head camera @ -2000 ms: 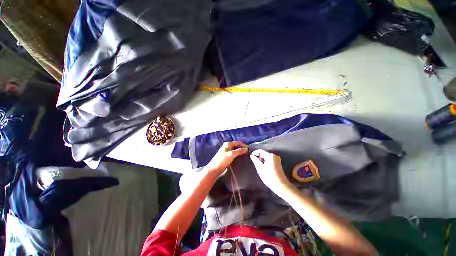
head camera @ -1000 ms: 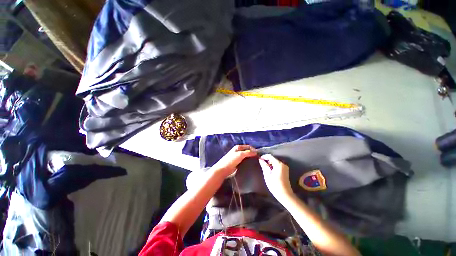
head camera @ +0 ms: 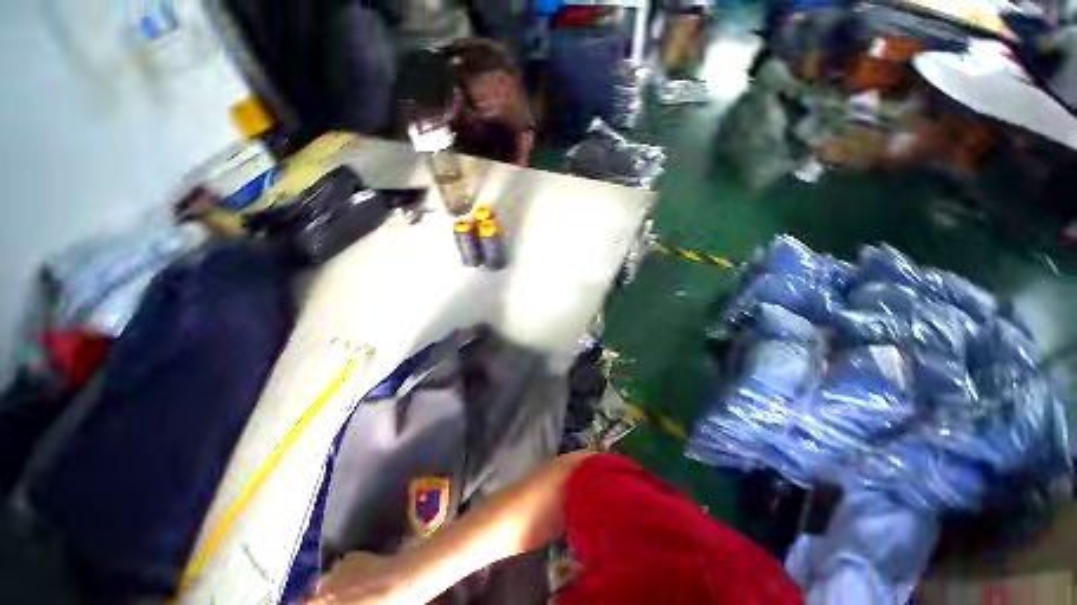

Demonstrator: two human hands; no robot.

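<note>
The grey jacket [head camera: 408, 443] with a navy edge lies on the white table at the bottom of the view. Its orange-edged crest patch [head camera: 429, 505] faces up beside my right forearm. My right hand [head camera: 360, 579] is at the bottom edge, blurred and partly cut off, over the jacket's lower part. Its fingertips and anything in them cannot be made out. My left hand is out of the picture. No needle, thread or button shows clearly.
A yellow tape measure [head camera: 272, 459] lies beside the jacket, with a navy garment [head camera: 165, 408] left of it. Thread spools [head camera: 478, 241], a clear bottle [head camera: 450, 183] and a black plastic bag [head camera: 333, 213] stand farther back. Bagged blue clothing [head camera: 874, 366] sits right on the green floor.
The view has swung right, blurring the picture. My left hand, the round button dish and the grey jacket pile have left the picture; the bottle, floor and bagged clothing now show.
</note>
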